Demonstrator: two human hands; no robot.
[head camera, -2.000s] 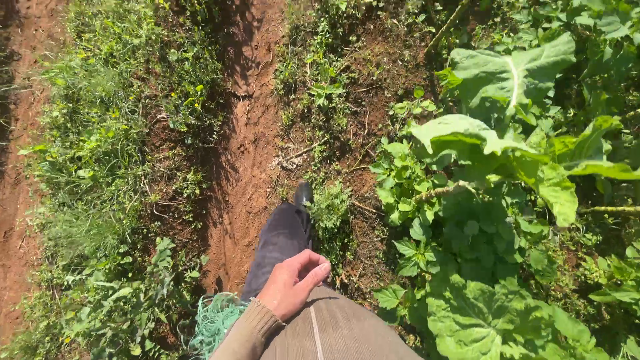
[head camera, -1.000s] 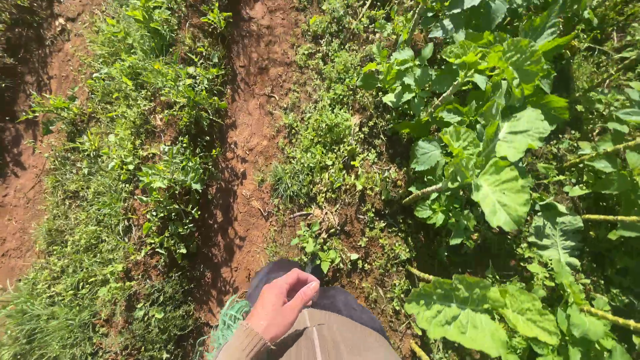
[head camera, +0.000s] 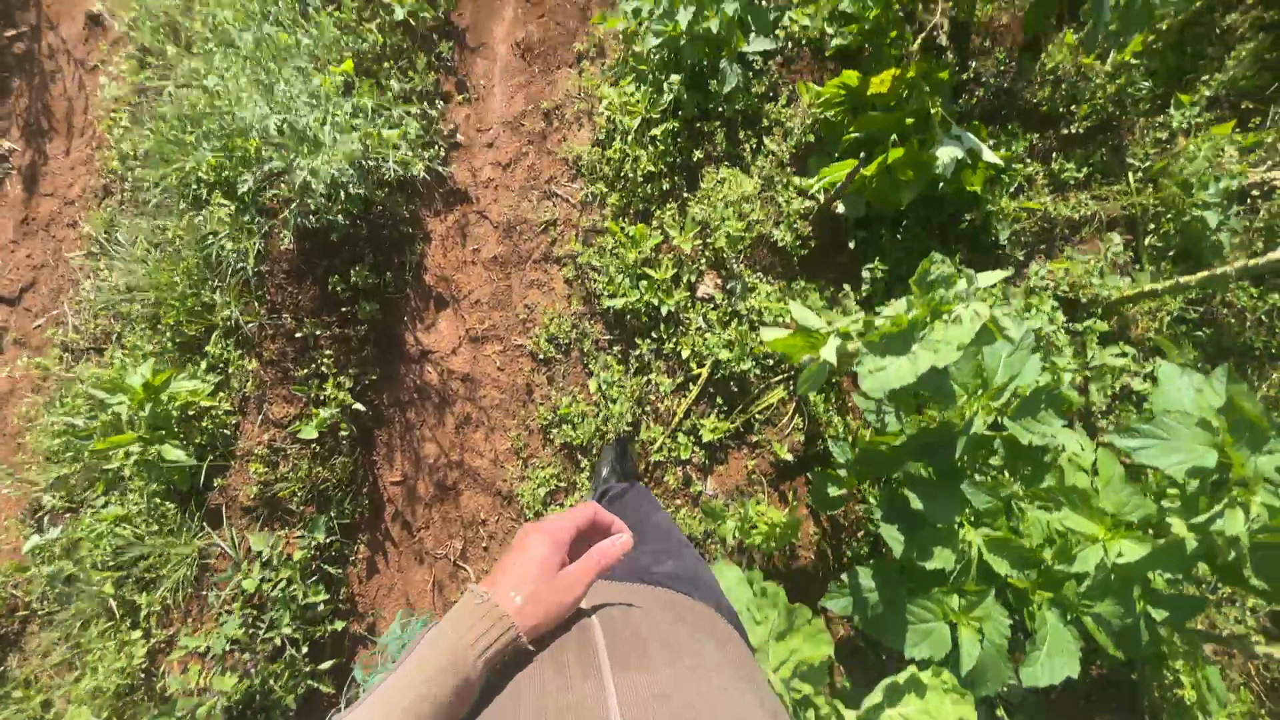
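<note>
My left hand (head camera: 562, 567), in a brown knitted sleeve (head camera: 455, 640), is held in front of my waist with its fingers curled. Whether something thin is pinched in it cannot be told. Green netting or cord (head camera: 392, 645) shows behind the forearm at the lower left. Below the hand spreads the brown ribbed sweater (head camera: 660, 650). A dark trouser leg (head camera: 665, 550) ends in a black shoe or boot (head camera: 614, 464) among low weeds. No part of my right hand is visible.
A red-brown dirt furrow (head camera: 470, 330) runs upward left of my foot. Weeds and grass (head camera: 180, 260) cover the ridge beyond it. Large leafy plants (head camera: 1000, 480) fill the right side, and a thick bare stem (head camera: 1200, 280) sticks in from the right edge.
The view has moved along the furrow, past other plants. A dark shoe tip showed two seconds ago, was mostly hidden one second ago and shows again. My left hand stays before my waist.
</note>
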